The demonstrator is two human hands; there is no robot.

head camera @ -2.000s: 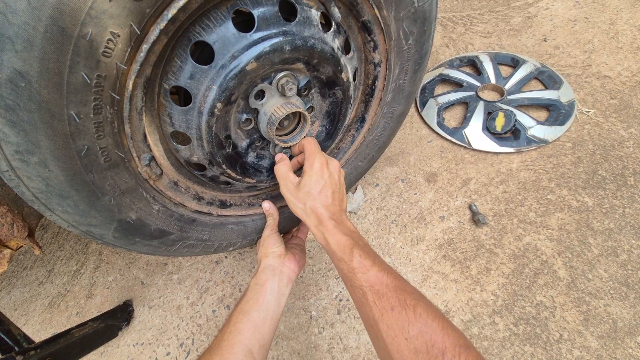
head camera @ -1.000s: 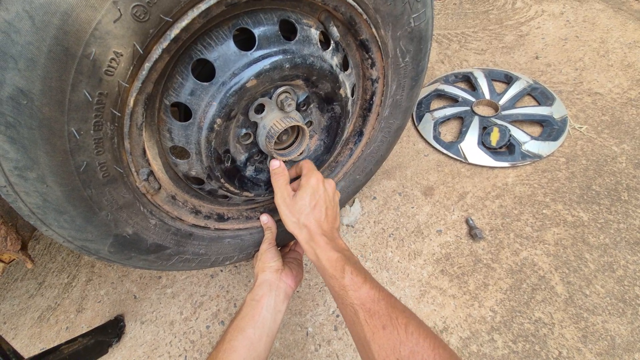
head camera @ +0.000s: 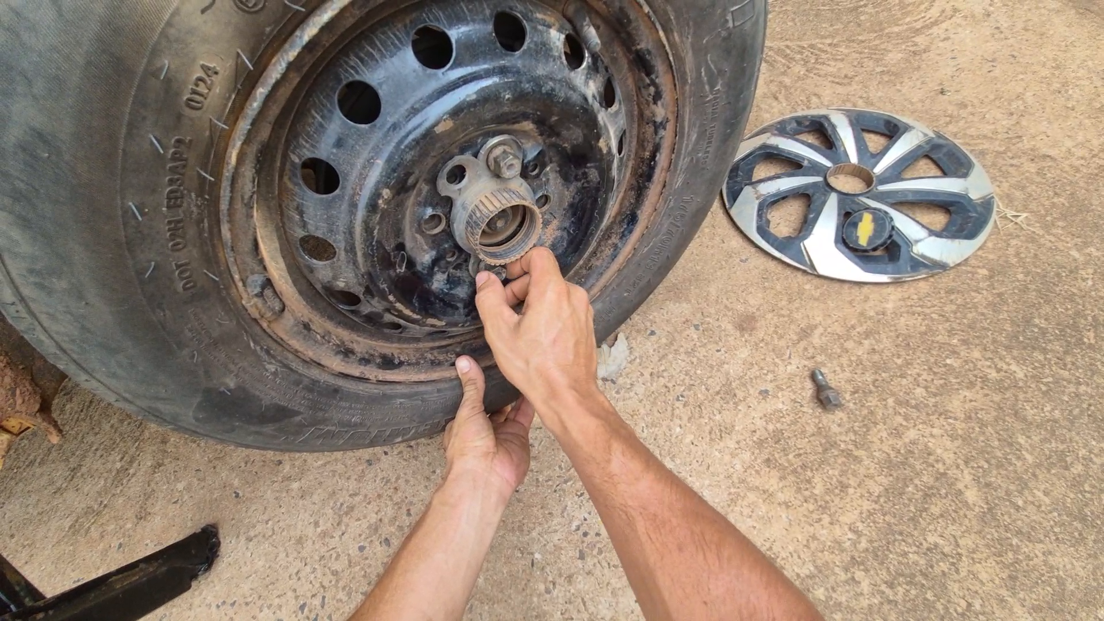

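Observation:
A black steel wheel rim [head camera: 379,155] with rusty edges sits inside a worn rubber tire [head camera: 147,345]. At its centre projects a round plastic hub adapter [head camera: 492,211], with one wheel bolt [head camera: 504,159] seated above it. My right hand [head camera: 539,319] has its fingertips just below the adapter, at a lower bolt position; the fingers hide most of what they touch, and whether they pinch a bolt cannot be told. Lower down, my left hand [head camera: 487,431] supports the bottom edge of the tire, thumb on the sidewall and fingers curled underneath.
A silver and black wheel cover [head camera: 824,220] lies on the concrete at the right, a small round centre cap [head camera: 867,230] on it. Nearer me rests a loose wheel bolt [head camera: 825,390]. A black metal bar [head camera: 129,582] juts in at the lower left.
The right hand's fingers have shifted slightly around the spot below the hub adapter. The left hand stays under the tire.

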